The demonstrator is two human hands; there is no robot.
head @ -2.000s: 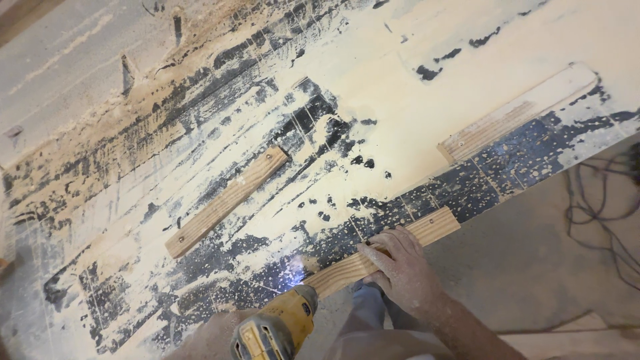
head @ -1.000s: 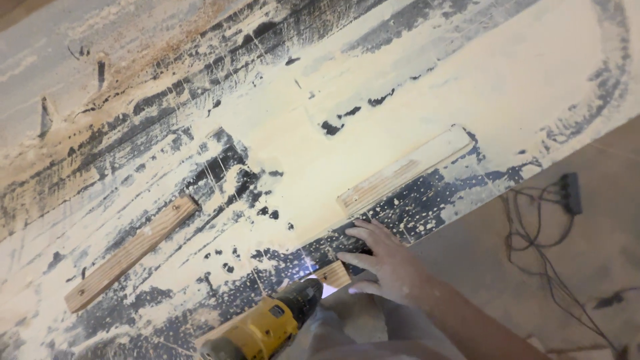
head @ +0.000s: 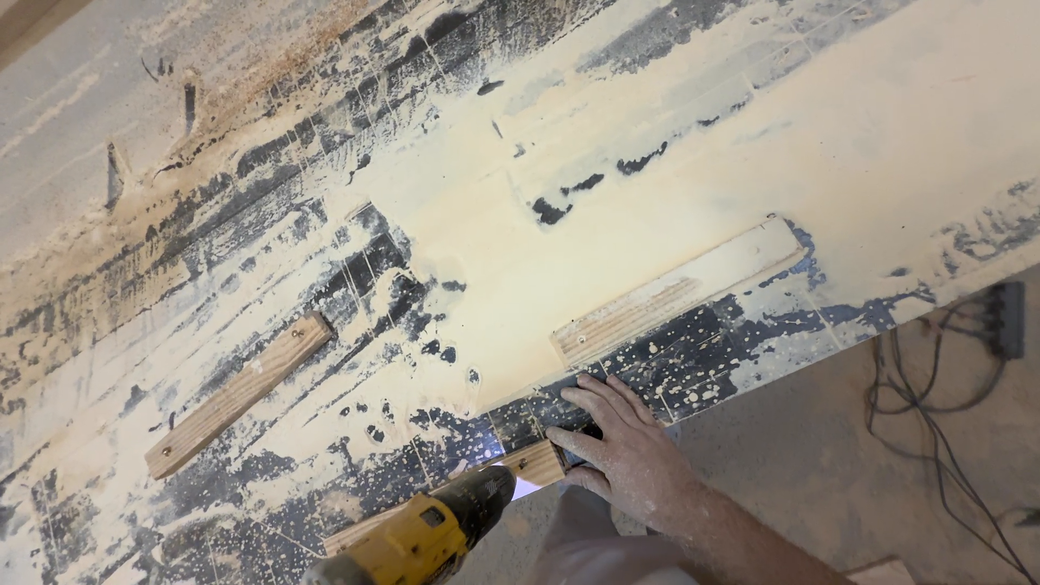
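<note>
A yellow and black cordless drill reaches in from the bottom left, its chuck end over a wooden strip at the table's near edge. Violet-white light falls beside its tip. The hand on the drill is out of the frame. My right hand, dusty and palm down, has its fingers spread over the dark, spattered edge just right of the strip's end; whether it touches the strip is hard to tell. A screw head shows in that strip near the drill tip.
A wooden strip with screws lies at left on the cream-coated tabletop. Another strip, partly coated, lies right of centre. Below the table's right edge, cables and a dark power strip are on the floor.
My right hand was on the near strip two seconds ago; now it is beside that strip's right end. The drill has moved right along the strip. The view has shifted right.
</note>
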